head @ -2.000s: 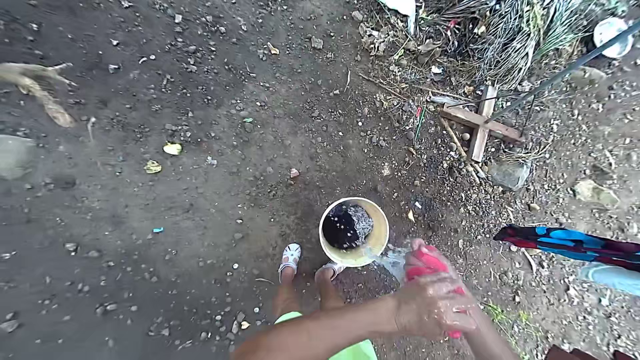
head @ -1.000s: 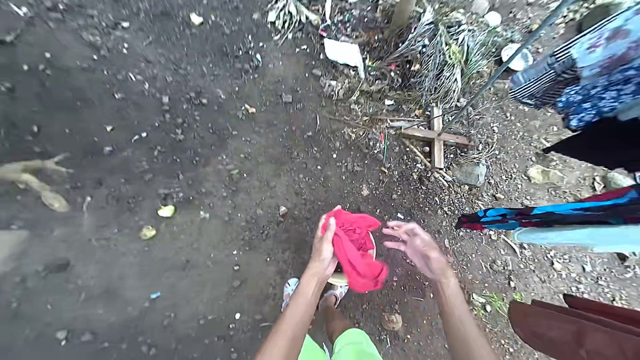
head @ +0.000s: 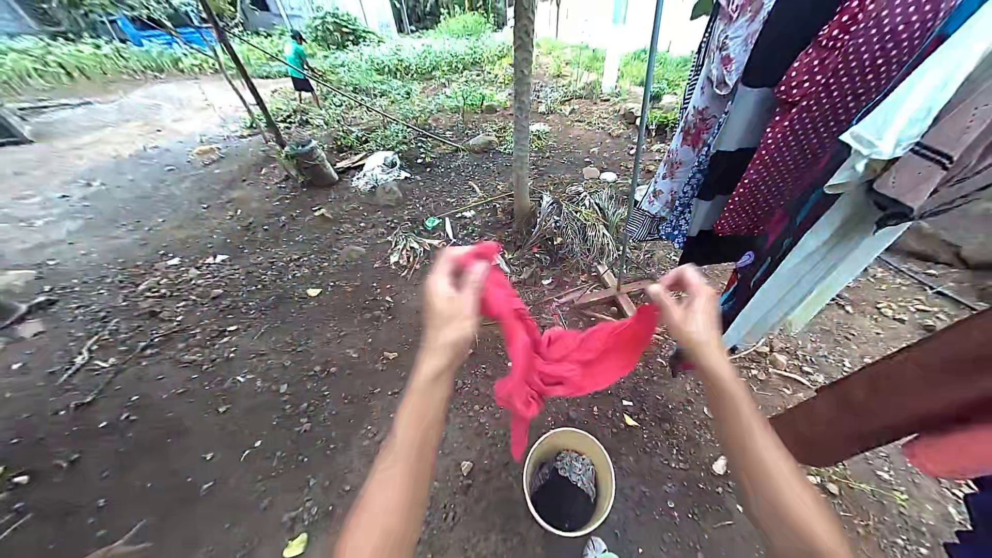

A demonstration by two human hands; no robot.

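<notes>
A red cloth garment (head: 554, 356) hangs, partly bunched, between my two hands. My left hand (head: 453, 298) pinches its upper left end. At the other end, my right hand (head: 686, 302) grips the garment's right corner between thumb and fingers. Below the garment on the dirt stands a cream bucket (head: 529, 484) with dark and patterned cloth (head: 570, 484) inside. Both hands are slightly blurred.
Clothes (head: 814, 124) hang on the right, beside a thin metal pole (head: 642, 132) with a wooden cross base (head: 612, 296). A tree trunk (head: 522, 116) stands ahead. Reddish-brown cloth (head: 891, 387) hangs at the lower right. A person (head: 298, 66) is far off at the left.
The red garment, wrung in both hands and then bunched in my left, is now spread between both hands. My right hand has taken hold of it. The view has tilted up strongly.
</notes>
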